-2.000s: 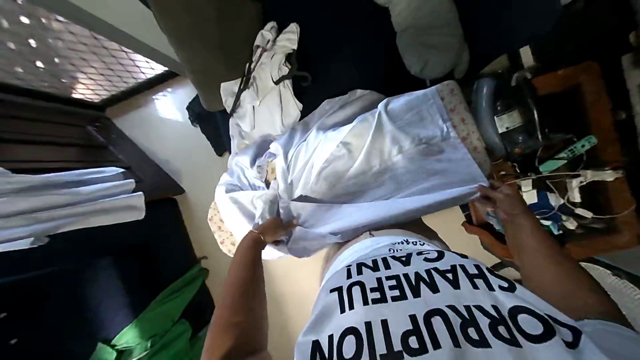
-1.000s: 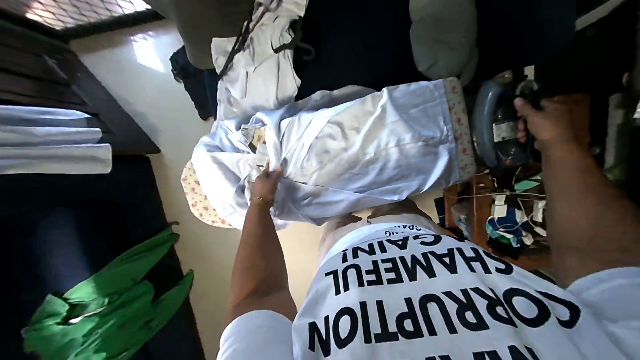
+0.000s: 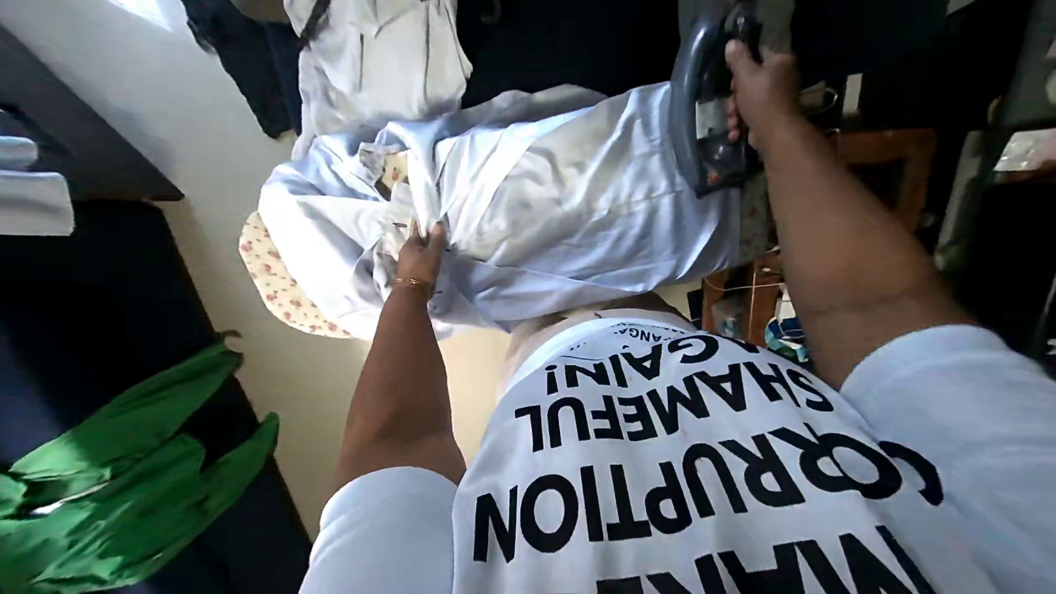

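A white cloth garment (image 3: 561, 190) lies spread over an ironing board with a floral cover (image 3: 285, 285), whose rounded end shows at the left. My left hand (image 3: 421, 262) pinches a fold of the garment near the middle. At the garment's right end, my right hand (image 3: 761, 95) grips the handle of a dark clothes iron (image 3: 701, 107). The iron is tilted, and whether its soleplate touches the cloth cannot be told.
Behind the board lies an off-white garment (image 3: 379, 66) with dark straps. Green cloth (image 3: 140, 470) lies on a dark surface at the left, below folded white cloth (image 3: 33, 194). A wooden frame (image 3: 895, 165) and cluttered small items stand at the right.
My right hand left the garment's right end, took hold of the iron beyond the board's edge and brought it over the garment. My left hand still holds the cloth.
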